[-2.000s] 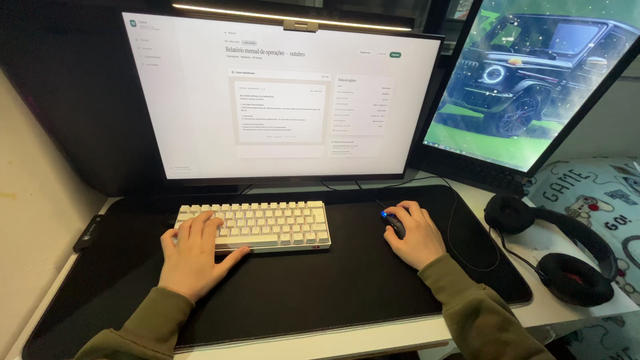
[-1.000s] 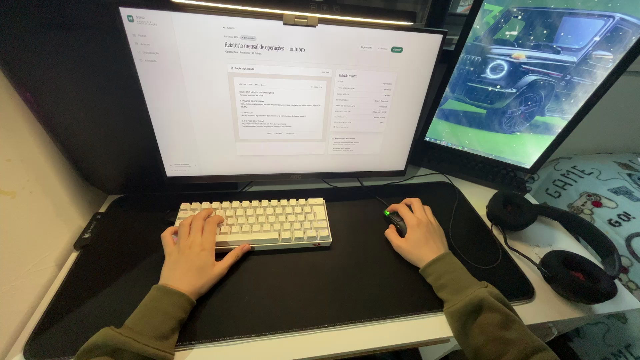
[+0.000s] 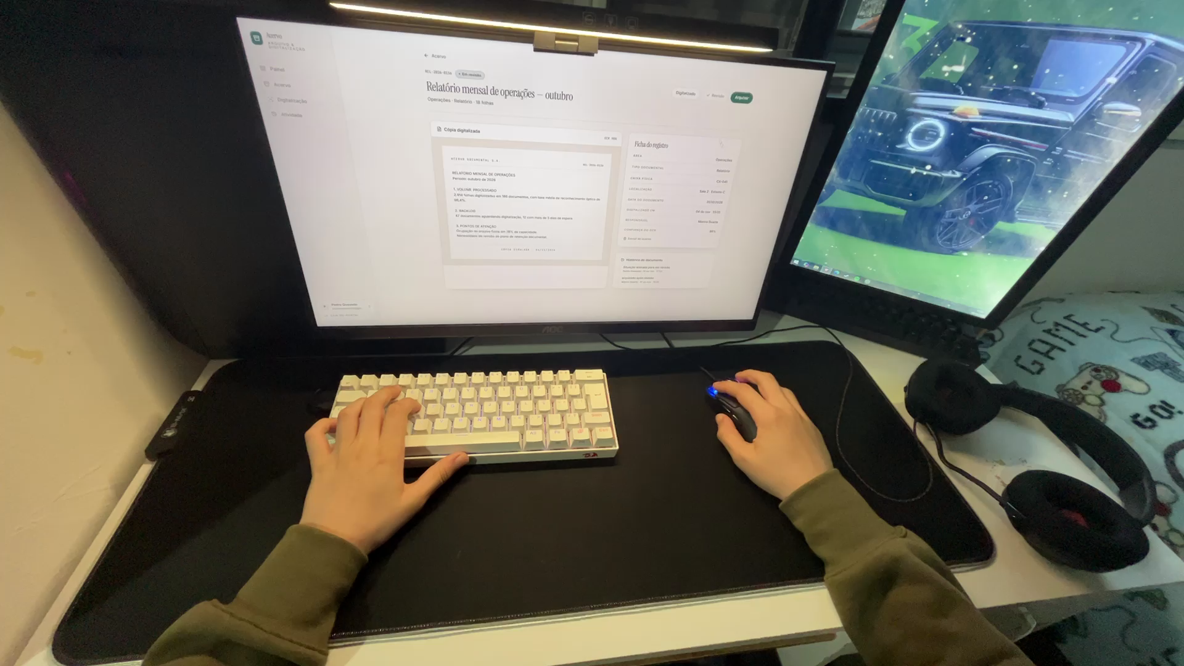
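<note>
My left hand (image 3: pixel 370 472) rests with spread fingers on the left part of a cream compact keyboard (image 3: pixel 518 407), its thumb at the keyboard's front edge. To the right, my right hand (image 3: pixel 772 435) lies over a dark computer mouse (image 3: pixel 737 416) with a blue light at its front; the palm and fingers hide part of it. Keyboard and mouse both sit on a large black desk mat (image 3: pixel 573 546). Behind them stands a monitor (image 3: pixel 527 185) showing a page with a document and a side panel of text.
Black headphones (image 3: pixel 1064 435) lie at the desk's right, their cable running onto the mat. A second, upright monitor (image 3: pixel 980 148) shows a dark off-road vehicle. A light bar (image 3: pixel 564 43) tops the main monitor. A small black device (image 3: pixel 173 425) sits at the mat's left edge. Patterned fabric (image 3: pixel 1110 370) lies at right.
The mouse's light, green one second ago, is blue now, as it was two seconds ago. Both hands have stayed in place.
</note>
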